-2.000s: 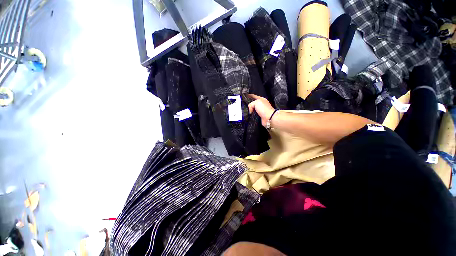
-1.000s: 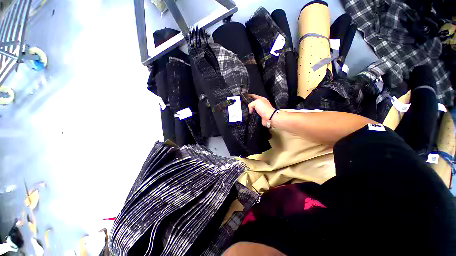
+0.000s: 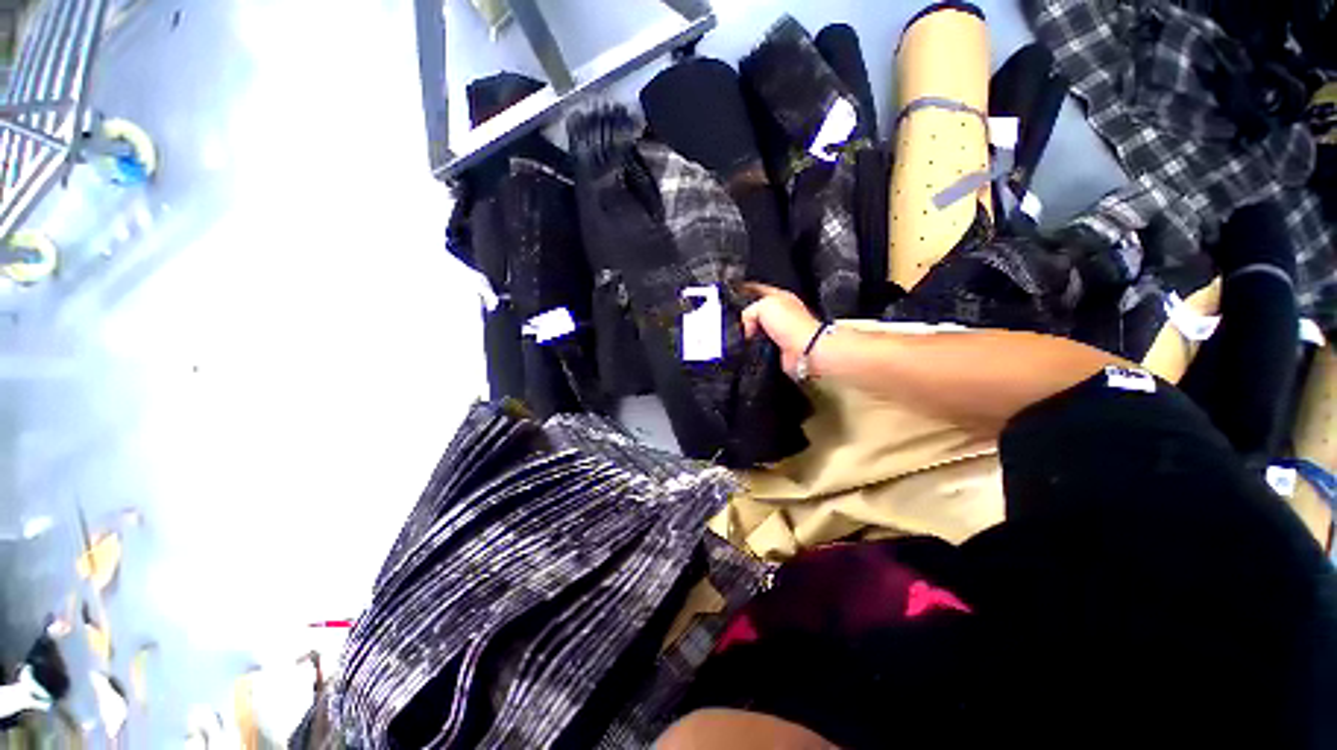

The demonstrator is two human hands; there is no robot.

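My right hand (image 3: 783,325) reaches from the right, its curled fingers at the middle band of a dark plaid bundle (image 3: 616,242) on the floor, beside its white ticket (image 3: 702,322). The fingertips are partly hidden against the cloth. A thick striped grey-white bundle (image 3: 499,579) of fanned layers lies against my body at lower centre. Bare skin of my left arm shows at the bottom edge; my left hand is not visible. A thin red stick (image 3: 333,624) shows at the striped bundle's left edge.
Other dark rolled bundles (image 3: 531,279) and a tan roll (image 3: 938,161) lie beside the plaid bundle. A metal trolley frame (image 3: 572,95) stands behind them. Loose checked cloth (image 3: 1158,117) lies at upper right. Another wheeled metal frame (image 3: 52,125) stands at upper left, with scraps (image 3: 100,557) at lower left.
The view has shifted slightly. The plaid bundle, with my right hand on it, has moved a little towards me relative to its neighbours. The striped bundle stays against my body.
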